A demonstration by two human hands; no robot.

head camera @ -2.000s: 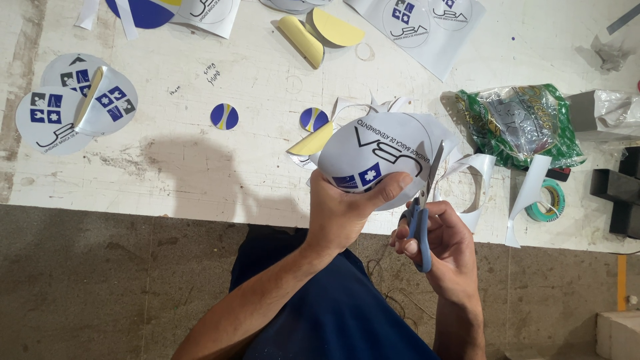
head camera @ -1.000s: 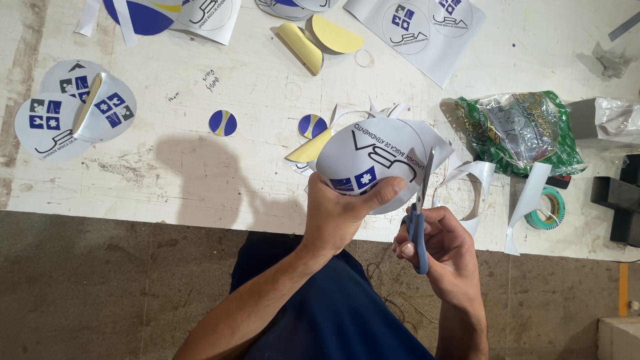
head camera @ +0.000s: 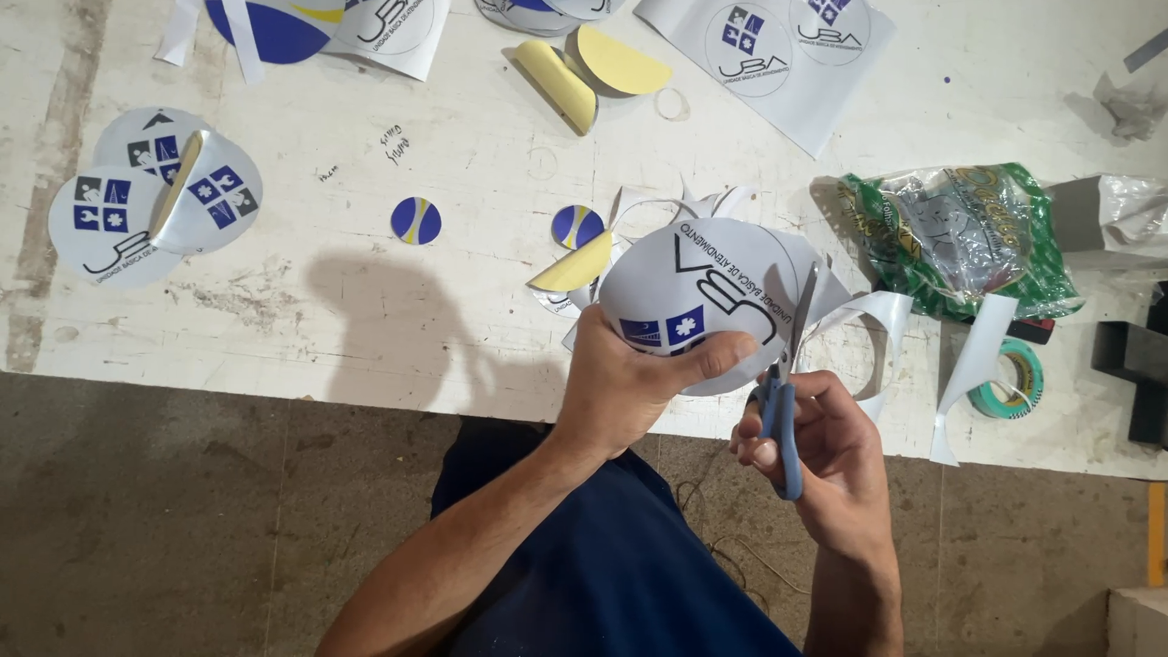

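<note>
My left hand (head camera: 639,374) grips a printed white sticker sheet (head camera: 721,265) with its thumb on top, near the table's front edge. The sheet bears a logo, lettering and blue squares, and a thin circle line runs near its right edge. My right hand (head camera: 821,438) holds scissors (head camera: 782,411) with blue handles, fingers in the loops. Their blades point away from me and lie at the sheet's right edge, slightly apart. A curved offcut (head camera: 890,338) lies just right of the blades. Behind the sheet are more thin white offcuts (head camera: 684,203) and a sticker with yellow backing (head camera: 575,263).
Round printed stickers (head camera: 109,214) overlap at the left. Two small blue-and-yellow discs (head camera: 416,221) lie mid-table. Farther back are yellow-backed pieces (head camera: 625,62) and a printed sheet (head camera: 776,64). A green plastic bag (head camera: 967,237), a green tape roll (head camera: 1008,381) and a white strip (head camera: 976,356) are at the right.
The held sheet has turned a little in my left hand, and the strip at its right edge has shifted. The scissors remain in my right hand at that edge.
</note>
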